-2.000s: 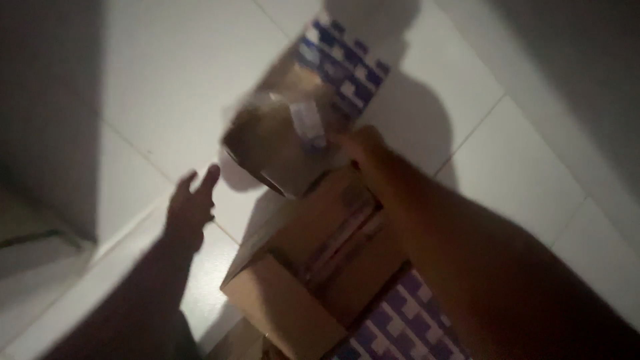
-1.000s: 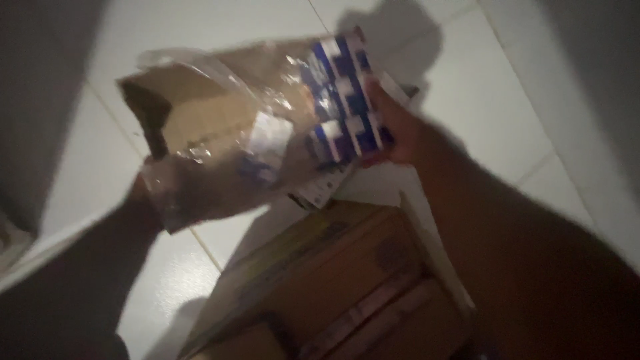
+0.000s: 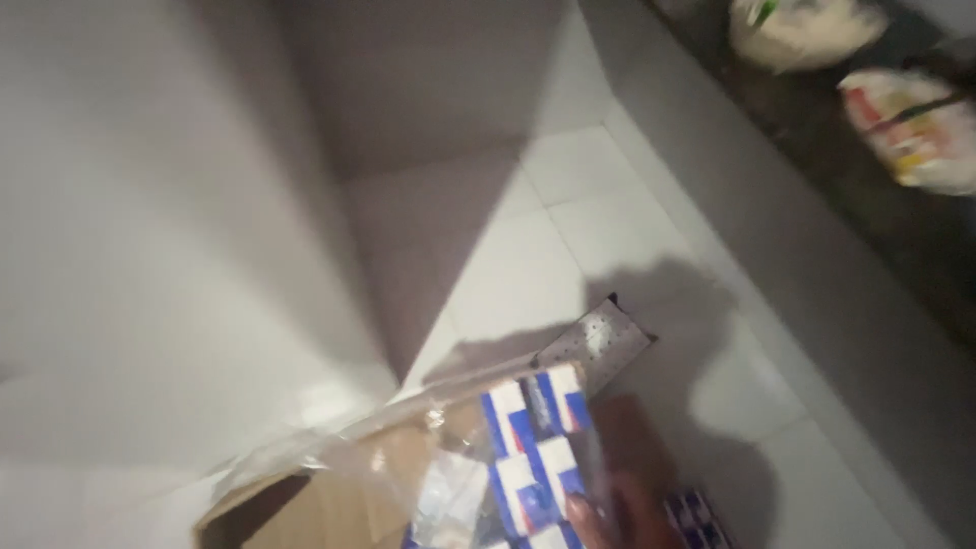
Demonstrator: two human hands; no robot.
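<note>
An open cardboard tray wrapped in torn clear plastic reaches up from the bottom edge. Small blue and white boxes stand in rows at its right end, with a whitish label or sheet on the plastic beside them. My right hand grips this right end, its thumb over the boxes. My left hand is out of view.
A flat, pale, dotted packet lies on the tiled floor beyond the tray. More dark patterned packs show at lower right. Across the upper right runs a grey ledge, with plastic bags beyond it. A pale wall or panel fills the left.
The view has swung up toward the wall and ledge. The tray sits lower in view, still in my right hand. My left hand and the large carton have left the view.
</note>
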